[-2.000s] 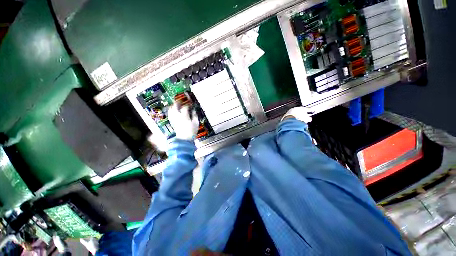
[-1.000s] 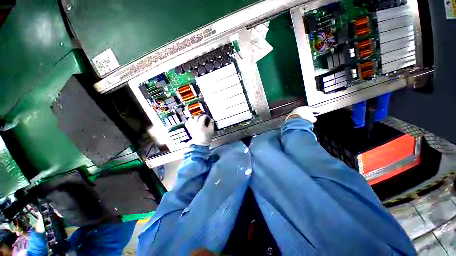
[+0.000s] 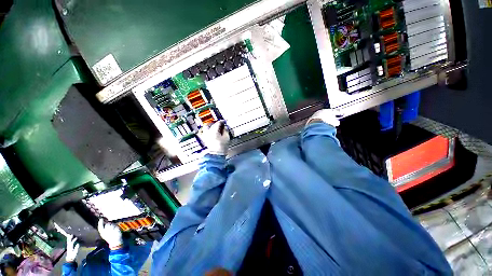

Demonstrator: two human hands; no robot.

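A green circuit board lies in a pale frame on the conveyor in front of me. It carries a white ribbed block, orange coils and a row of black round tops. My left hand, in a white glove, is on the lower part of this board, over the coil row's near end. A dark spot shows at its fingers; whether it is held I cannot tell. My right hand, gloved, rests at the near rail between the two boards; its fingers are partly hidden.
A second framed board lies to the right. A crumpled white piece is between them. Blue clamps hang under the rail above a red-orange panel. At lower left, another person's gloved hands are at a board.
My left hand has moved from the coils at mid-board to the board's near edge, then stayed there. My right hand has kept its place. At lower left, a board and a neighbour's hands have come into view.
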